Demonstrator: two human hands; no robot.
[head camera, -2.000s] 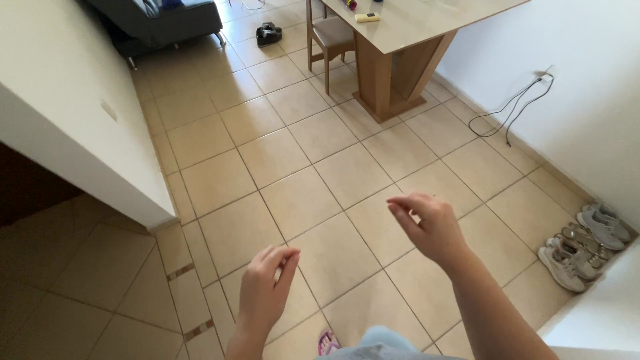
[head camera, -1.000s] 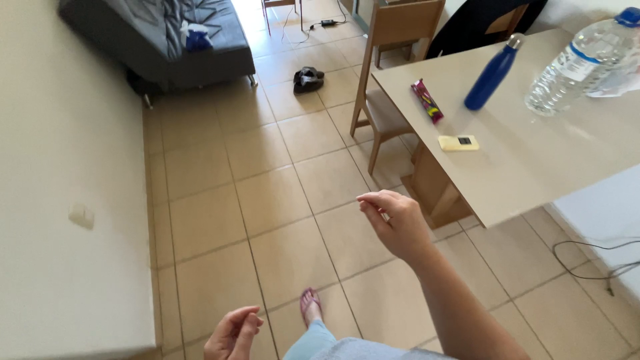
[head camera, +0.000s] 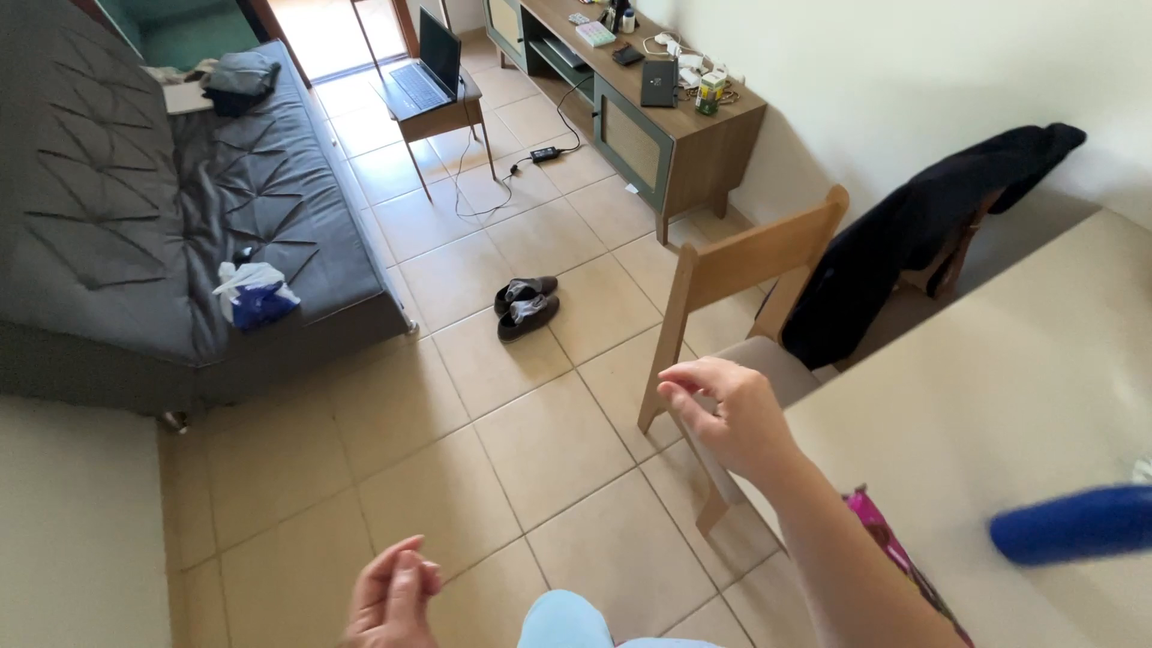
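Note:
My left hand (head camera: 396, 594) hangs over the floor tiles at the lower middle, fingers curled and holding nothing. In front of the wooden chair (head camera: 765, 270) and beside the table (head camera: 990, 378) is my right hand (head camera: 720, 405), its thumb and fingers bent with a gap between them and nothing in it. My right forearm partly hides a pink packet (head camera: 877, 531) on the table. A blue bottle (head camera: 1071, 525) shows at the right edge, blurred. Ahead on the floor stands a pair of dark shoes (head camera: 526, 308) with grey cloth inside.
A grey sofa (head camera: 252, 198) with a plastic bag (head camera: 256, 295) runs along the left. Farther ahead, a laptop (head camera: 427, 72) rests on a small wooden stand, its cable on the floor. A wooden sideboard (head camera: 711, 135) lines the wall. Black cloth (head camera: 900, 234) drapes over another chair.
The view has moved forward through the room, bringing the sofa, the shoes and the table closer. Both hands remain raised and empty. The laptop and sideboard have come into fuller view.

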